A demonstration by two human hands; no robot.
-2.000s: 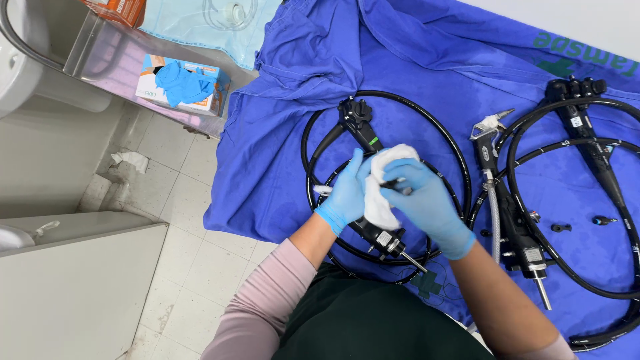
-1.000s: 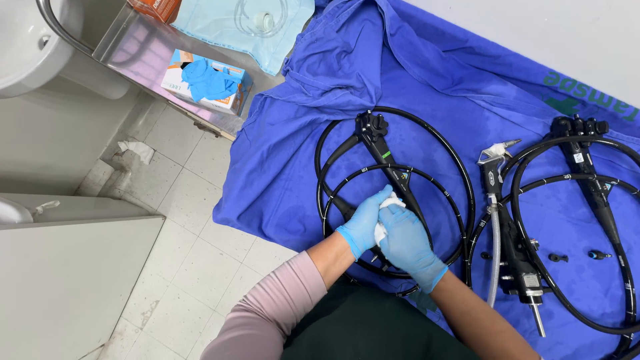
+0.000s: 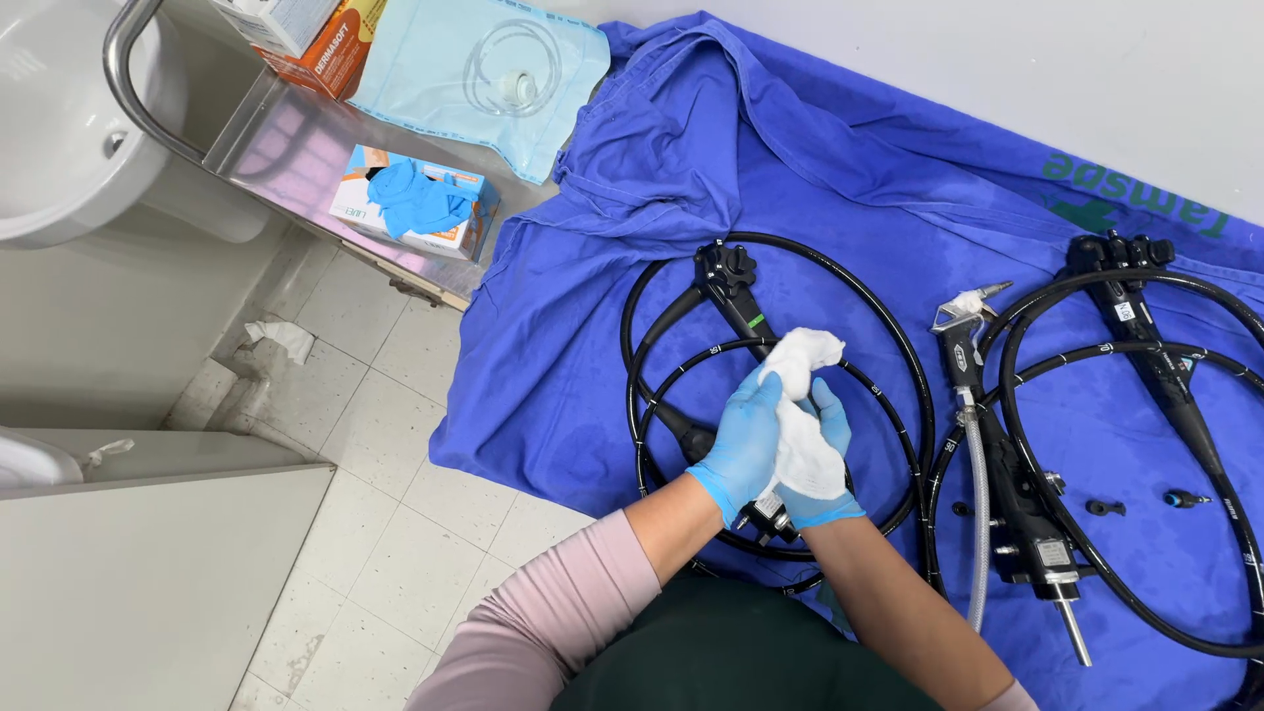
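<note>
My left hand (image 3: 743,441), in a light blue glove, grips a white gauze cloth (image 3: 808,449) at its left side. My right hand (image 3: 829,459), gloved alike, lies partly under the cloth, its fingers hidden behind it. Both hands are above a coiled black flexible endoscope (image 3: 739,286), whose control head with knobs shows beyond them and whose connector shows partly below them. A second endoscope (image 3: 1150,326) lies coiled at the right. Between the two coils is an air gun (image 3: 960,360) with a clear hose. Everything rests on a blue drape (image 3: 859,207).
Small black valves (image 3: 1104,508) lie on the drape at the right. At the upper left are a glove box (image 3: 415,202) with blue gloves poking out, an orange box (image 3: 321,54) and a sterilization pouch (image 3: 484,74) with coiled tubing. A sink (image 3: 74,118) and metal rail stand beyond.
The white cloth, bunched small between my closed hands one second ago, is now spread out and hangs over my right hand. My hands have come apart somewhat.
</note>
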